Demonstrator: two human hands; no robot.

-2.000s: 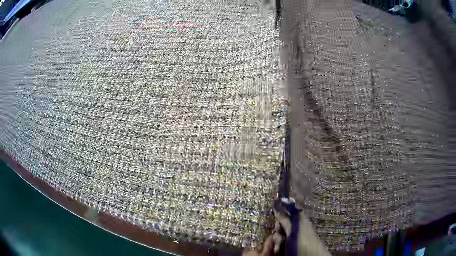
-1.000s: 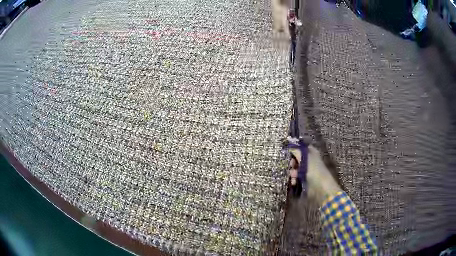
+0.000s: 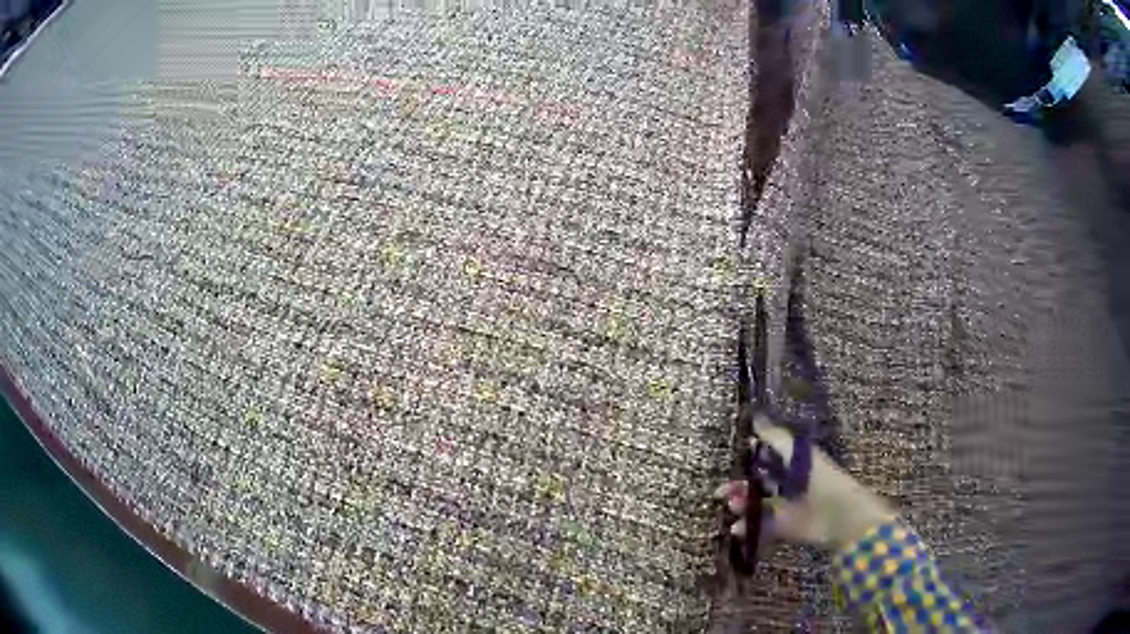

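The beige-brown flecked fabric (image 3: 434, 322) covers most of the view, lying flat. A cut gap runs up and down right of centre, with a cut ply (image 3: 905, 285) on its right side. My right hand (image 3: 793, 489), in a checked yellow and blue sleeve, is closed around the dark handles of the fabric shears (image 3: 753, 359). The blades point away from me along the gap, partly hidden by cloth. The ply's edge is raised and rippled beside the blades. My left hand is not in view.
Reddish-brown table shows in the gap at the top (image 3: 768, 93) and as a rim (image 3: 136, 526) at lower left, with green floor beyond. A thin red line (image 3: 409, 87) crosses the far cloth. A dark shape with a pale blue item (image 3: 1059, 77) is at upper right.
The gap has opened wider at the far end, showing table. My right hand with the shears sits lower and slightly farther right than a second ago. A pale shape beside the far gap is gone.
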